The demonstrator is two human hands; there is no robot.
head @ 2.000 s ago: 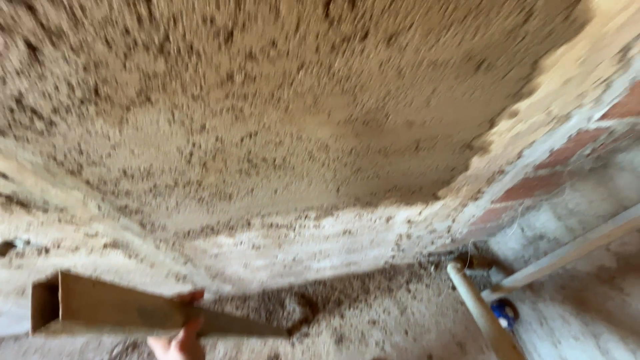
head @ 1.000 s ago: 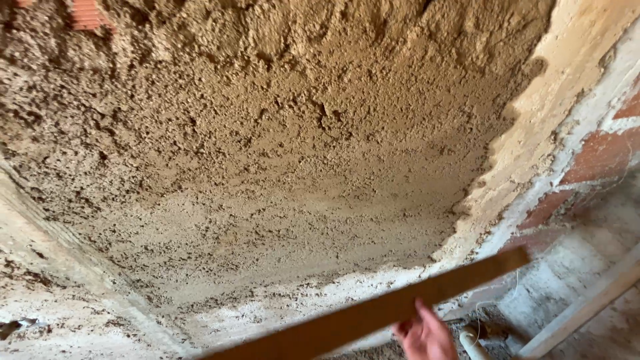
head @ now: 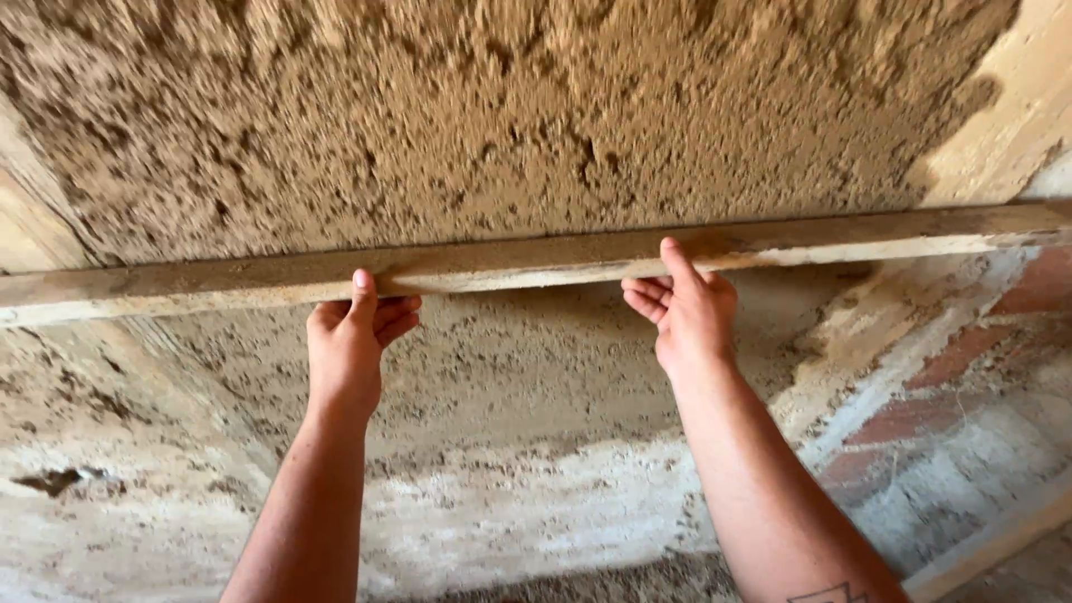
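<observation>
A long straightedge bar [head: 519,264], smeared with mortar, lies nearly level across the wall, its right end slightly higher. Fingers under its lower edge and thumb on its face, my left hand [head: 356,335] grips it left of the middle. My right hand [head: 691,310] holds it the same way, farther right. Rough wet mortar [head: 502,142] covers the wall above the bar. Below the bar the mortar [head: 519,377] is flatter, with small pits. Whether the bar touches the mortar along its whole length cannot be told.
Smoother plaster strips border the mortar at left [head: 193,394] and right [head: 997,126]. Exposed red bricks [head: 955,360] show on the adjoining wall at right. A pole [head: 997,536] slants at the lower right. A hole [head: 63,480] is in the wall at lower left.
The bar, held low and slanting in the earlier frames, is now up across the mortar. My left hand has come into view on it, beside my right hand.
</observation>
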